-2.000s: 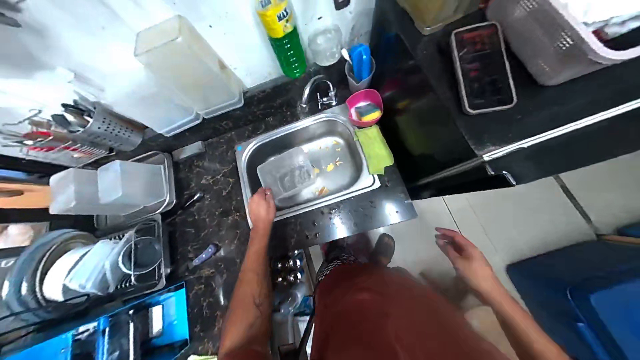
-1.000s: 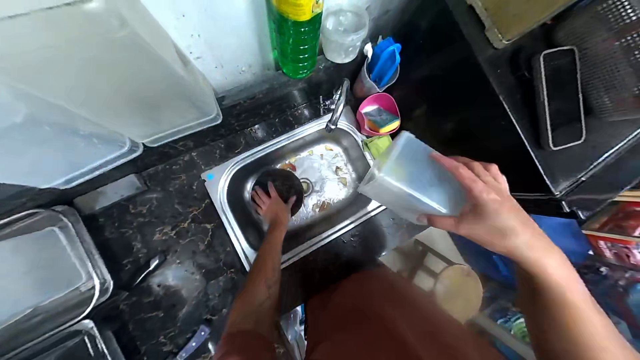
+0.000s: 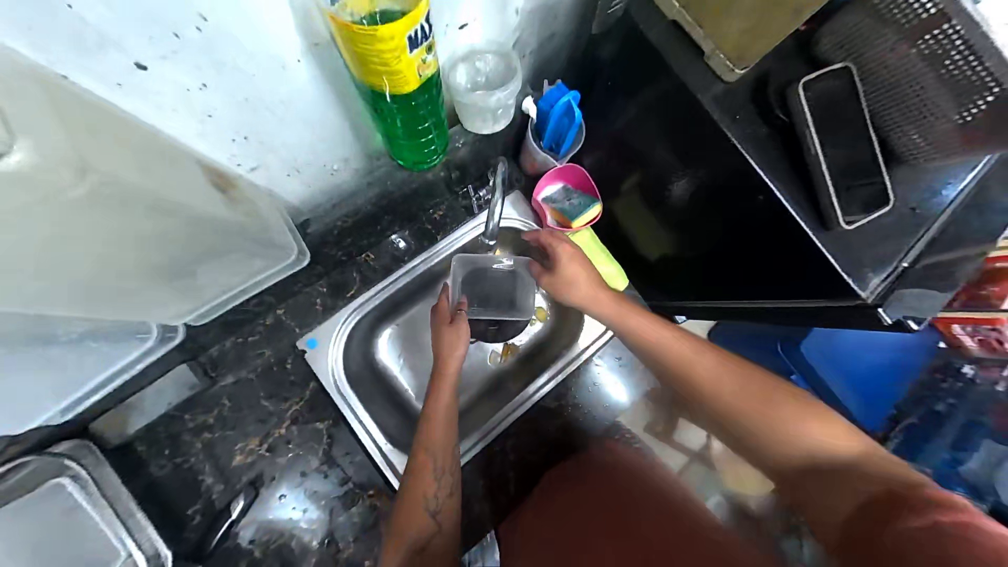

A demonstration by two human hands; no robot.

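Observation:
Over the stainless steel sink point(image 3: 402, 362) a clear plastic container point(image 3: 498, 290) is held beneath the curved faucet point(image 3: 496, 201). My left hand point(image 3: 450, 327) grips its left side. My right hand point(image 3: 563, 268) is at its upper right corner, fingers near the faucet; whether they grip the container is unclear. A dark round item point(image 3: 500, 330) lies in the sink, partly hidden by the container, with food scraps point(image 3: 504, 354) beside it. Right of the faucet, a pink bowl point(image 3: 568, 177) holds a sponge point(image 3: 573, 206), and a green cloth point(image 3: 602, 258) hangs over the sink's corner.
A green liquid bottle point(image 3: 409, 118), a clear tub point(image 3: 486, 90) and a cup with blue-handled items point(image 3: 543, 153) stand by the wall. Large plastic containers point(image 3: 142, 205) are at left. A phone point(image 3: 846, 146) and a perforated basket point(image 3: 929, 79) rest on the right surface.
My right hand has brought the container from the sink's right side to under the faucet. My left hand has left the dark round item and now holds the container.

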